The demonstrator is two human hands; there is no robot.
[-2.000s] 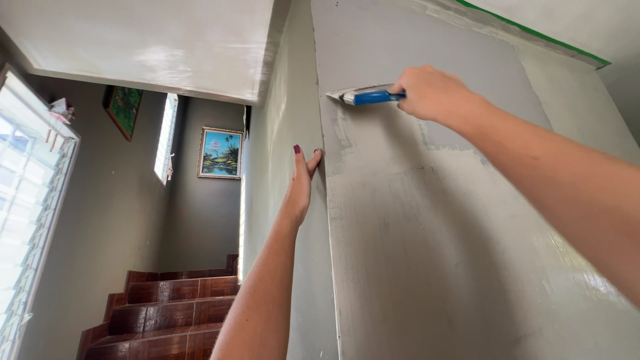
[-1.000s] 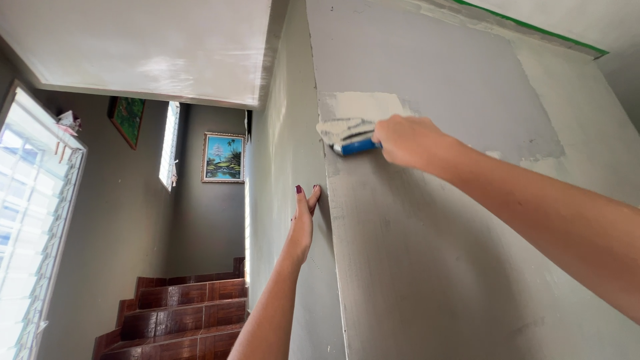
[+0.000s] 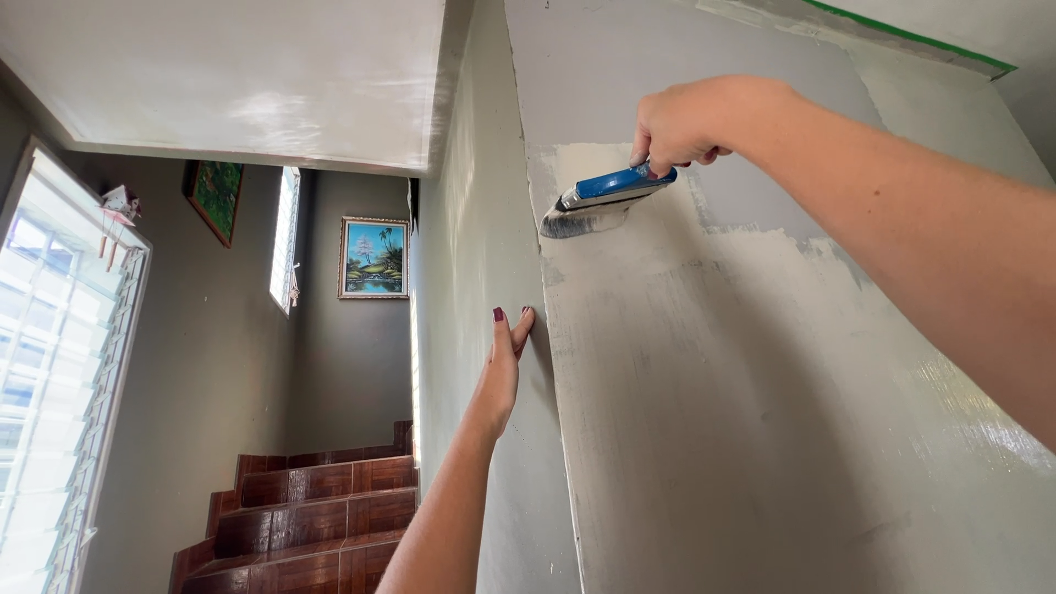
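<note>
My right hand (image 3: pixel 685 124) grips a blue-handled paintbrush (image 3: pixel 610 194) at the upper middle of the view. The dark bristles, coated in pale paint, press on the wall (image 3: pixel 701 371) close to its left vertical edge. Around the brush is a patch of fresh cream paint (image 3: pixel 590 161); above it the wall shows a lilac-grey area (image 3: pixel 660 66). Lower and to the left, my left hand (image 3: pixel 506 363) rests against the greenish side wall (image 3: pixel 487 206) beside the corner, its fingers apart and holding nothing.
A brown tiled staircase (image 3: pixel 313 524) climbs at the lower left. Louvred windows (image 3: pixel 58 355), a framed landscape painting (image 3: pixel 374 257) and a hanging ornament (image 3: pixel 120 206) are on the walls behind. Green tape (image 3: pixel 907 37) runs along the top right edge, and a low ceiling (image 3: pixel 231 74) hangs at upper left.
My right hand has brought the brush down along the wall's edge, and a cream patch now covers part of the lilac-grey area. My left hand stays by the corner.
</note>
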